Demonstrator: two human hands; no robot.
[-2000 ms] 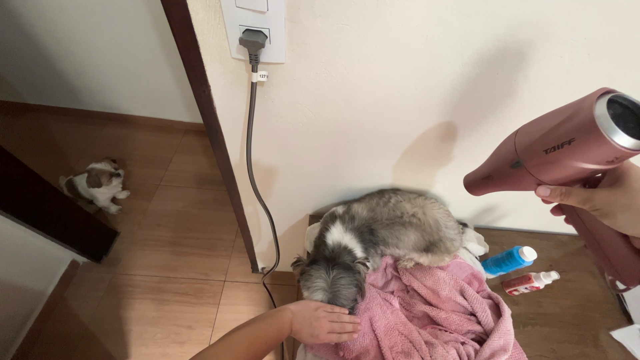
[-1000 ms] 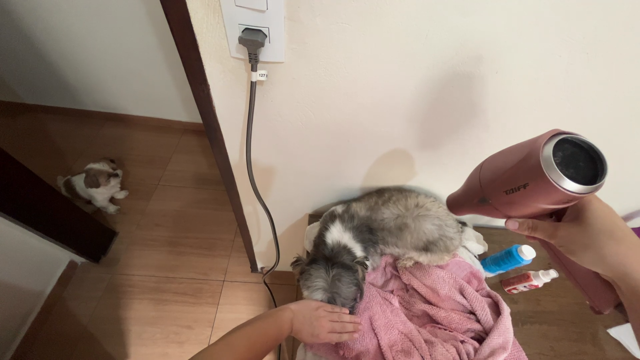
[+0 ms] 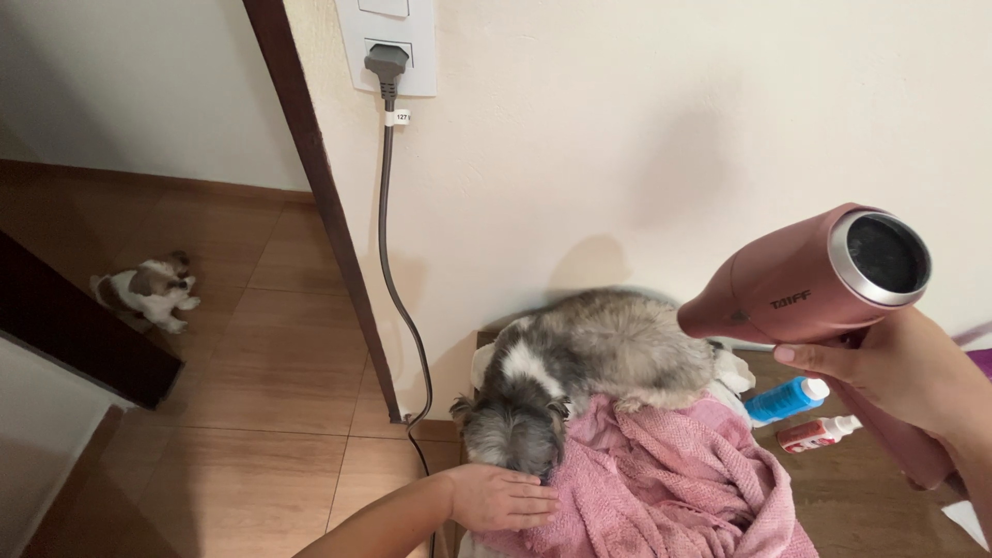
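Note:
A grey and white long-haired dog (image 3: 612,341) lies on its belly against the wall, partly on a rumpled pink towel (image 3: 666,473). My left hand (image 3: 504,497) rests flat at the dog's muzzle, over the towel's edge, and hides the muzzle. My right hand (image 3: 891,372) grips the handle of a pink Taiff hair dryer (image 3: 790,283). The dryer is held right of the dog, its narrow nozzle pointing left, close above the dog's hindquarters. The silver-rimmed rear intake faces me.
A blue bottle (image 3: 783,401) and a red and white spray bottle (image 3: 814,435) lie right of the towel. A grey cord (image 3: 385,201) hangs from a wall socket (image 3: 421,66). Beyond a dark door frame (image 3: 314,155), a small brown and white dog (image 3: 155,291) is on the tiled floor.
My right hand has brought the hair dryer lower and left, nearer the dog's hindquarters, and turned it so more of its rear intake shows. My left hand stays at the muzzle.

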